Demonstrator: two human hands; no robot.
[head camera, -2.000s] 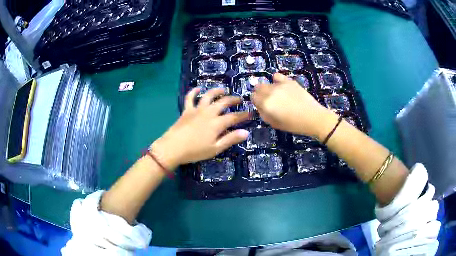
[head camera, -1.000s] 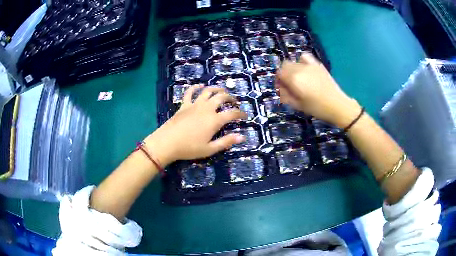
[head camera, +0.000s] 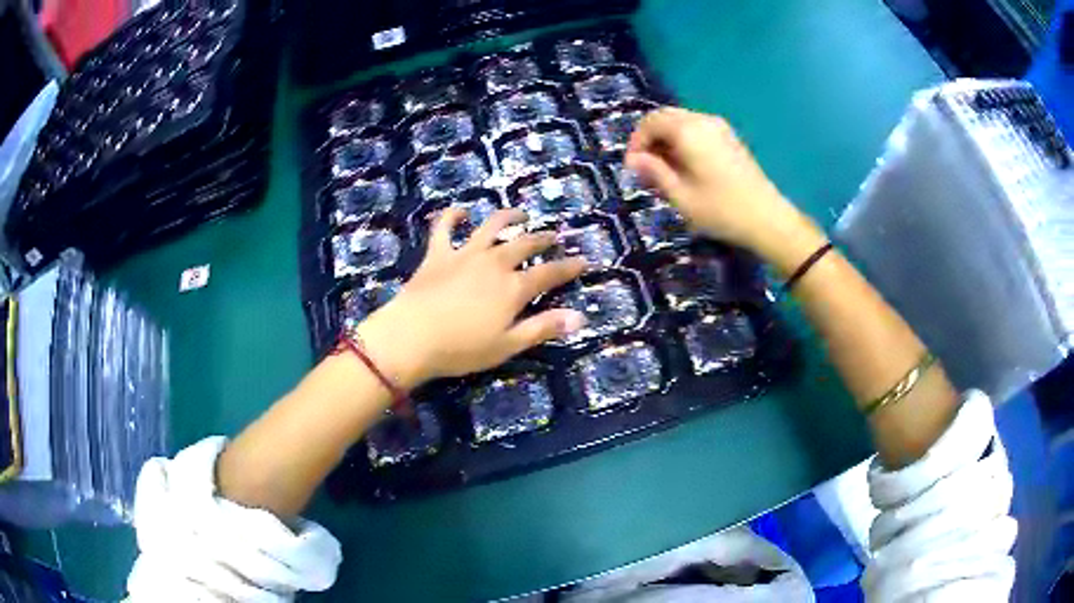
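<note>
A large black blister tray (head camera: 565, 431) lies on the green mat, with a circuit-board module (head camera: 616, 373) in each visible pocket. My left hand (head camera: 477, 295) rests spread over the middle of the tray, fingers apart, covering some modules. My right hand (head camera: 707, 177) is over the tray's right side near the upper rows, fingers curled with thumb and fingertips close together. Whether it holds a small part cannot be told.
Stacked black trays (head camera: 141, 130) stand at the upper left, another black tray (head camera: 471, 30) behind. Clear trays stand at left (head camera: 100, 401) and right (head camera: 954, 236). A yellow-edged dark item (head camera: 10, 389) is cut off at left. A small label (head camera: 194, 277) lies on the mat.
The view has turned, so the tray appears shifted left and tilted. My right hand has moved from the tray's middle to its right side. My left hand stays spread over the tray.
</note>
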